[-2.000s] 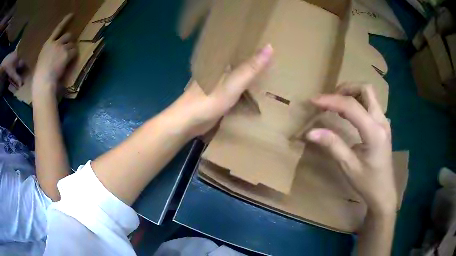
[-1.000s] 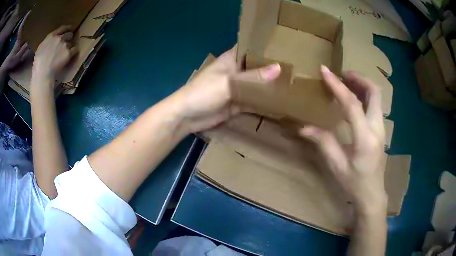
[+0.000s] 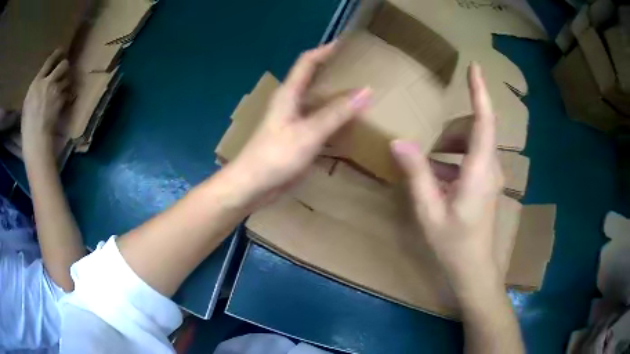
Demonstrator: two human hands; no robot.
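A small folded box of brown cardboard, blurred, stands with its walls up above a stack of flat die-cut blanks. My left hand is at the box's left side, thumb over the near wall and fingers along the left edge. My right hand is at the box's near right corner, thumb tip at the near wall, index finger raised and the other fingers curled behind. The box's underside and part of its right side are hidden.
Another person's hand rests by a second stack of cardboard at the left. Folded cardboard pieces lie at the upper right. A dark green table has a gap between its sections at the lower left.
The near wall has gone from a loose raised flap to standing folded at the box's near side. The box has tilted and shifted slightly left. My right hand has moved left.
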